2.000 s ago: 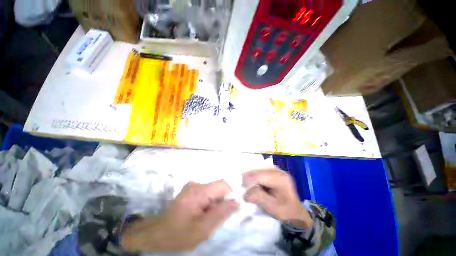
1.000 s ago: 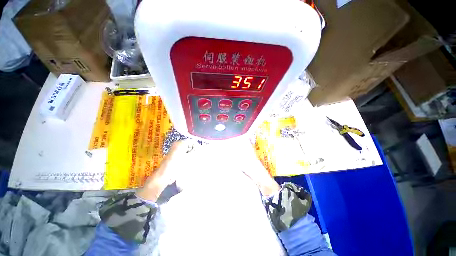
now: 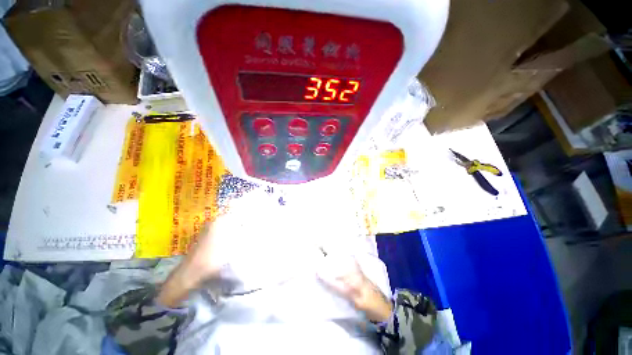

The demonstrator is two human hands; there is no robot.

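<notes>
A white cloth [image 3: 277,305] lies over the lap and the table's front edge, strongly glaring. My left hand [image 3: 190,270] is on the cloth's left side, its fingers washed out by the light. My right hand [image 3: 360,291] is on the cloth's right side, fingertips on the fabric. The white machine head [image 3: 423,28] with its red panel [image 3: 378,52] stands above and beyond the hands and shows 352. The point under the head is hidden by glare. Dark snap parts [image 3: 239,191] lie in a pile left of the head.
Yellow tape [image 3: 158,187] and a white box [image 3: 69,128] are on the left of the table. Pliers [image 3: 475,170] and tiny parts [image 3: 398,173] lie on the right. A blue bin [image 3: 495,284] is at lower right, grey-white garments [image 3: 62,319] at lower left. Cardboard boxes [image 3: 485,62] stand behind.
The hands first went from the lap to under the machine head with the cloth, then came back a little toward the body. The display went from 351 to 352. The view has shifted.
</notes>
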